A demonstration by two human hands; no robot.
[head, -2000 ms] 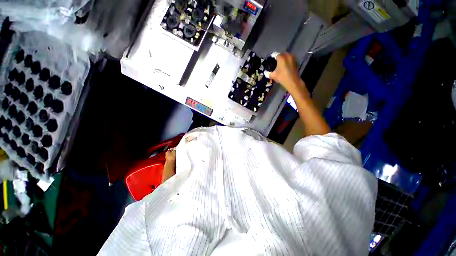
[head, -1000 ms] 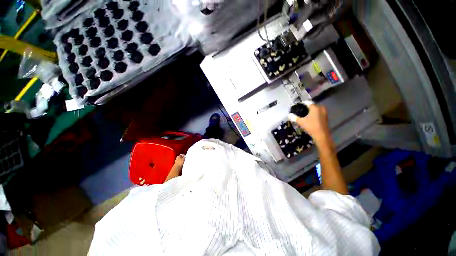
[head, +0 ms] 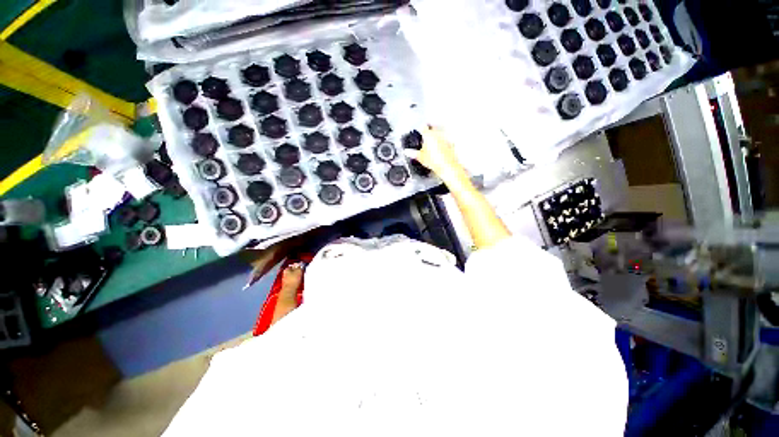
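Observation:
My right hand (head: 437,155) is over the right edge of the near blister tray (head: 181,160), its fingertips closed on a black round part (head: 413,139). I cannot tell whether the part touches the tray. The tray holds rows of black parts; several along its near and right edges show paler rings. A second blister tray (head: 487,102) with black parts lies to the right. My left hand (head: 293,275) is small, low beside the red stool, partly hidden by my clothing; its fingers cannot be made out.
The machine stands right, with a black fixture (head: 571,211) on its pale table (head: 521,224) and a blurred head (head: 683,256). Loose black parts (head: 147,211), white papers (head: 90,205) and a clear bag (head: 85,136) lie on the green surface (head: 158,265). The red stool (head: 270,300) is below.
My view has turned left towards the trays. My right hand has moved from above the near fixture, with a black part in its fingers, to the near tray's right edge. My left hand stays low.

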